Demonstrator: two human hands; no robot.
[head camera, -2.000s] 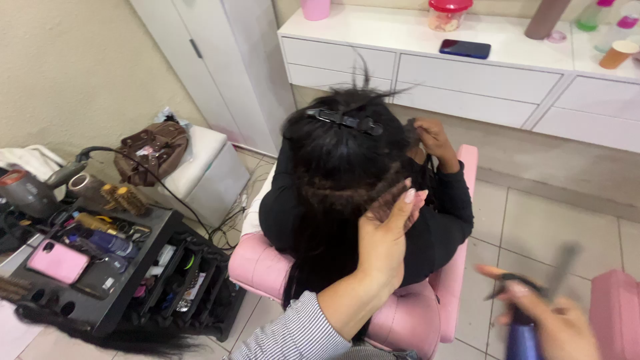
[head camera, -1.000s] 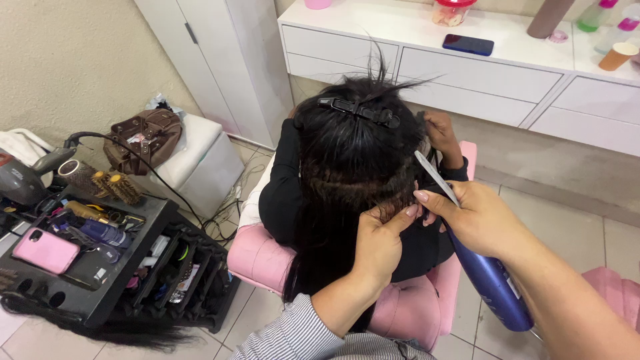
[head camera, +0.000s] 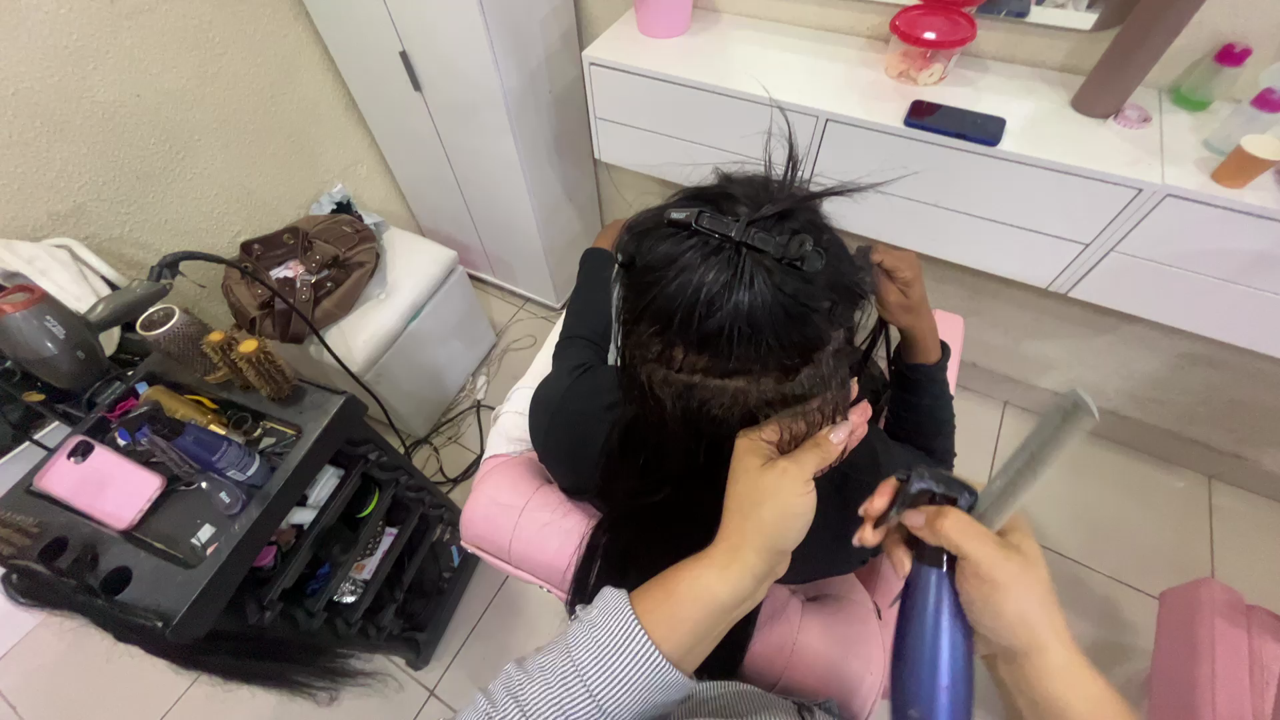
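Note:
A seated person in a black top has dark hair (head camera: 740, 310), its upper part pinned by a black hair clip (head camera: 745, 236). Below a horizontal parting, my left hand (head camera: 775, 490) pinches a section of hair at the right side of the head. To the right of the head, my right hand (head camera: 975, 560) grips a blue spray bottle (head camera: 932, 635) by its black trigger head, along with a grey comb (head camera: 1040, 455) that points up and right. The seated person's own hand (head camera: 903, 290) is raised beside the head.
A black trolley (head camera: 330, 440) at left carries round brushes, a pink phone case (head camera: 99, 482) and a hair dryer (head camera: 50, 335). A pink salon chair (head camera: 525, 520) surrounds the person. Ahead, a white drawer shelf (head camera: 770, 60) holds a phone (head camera: 955, 122). Black cables lie near a white ottoman (head camera: 425, 330).
My right hand has moved away from the hair, with the comb and spray bottle still in it; one second ago it was beside my left hand at the head. My left hand stays at the hair.

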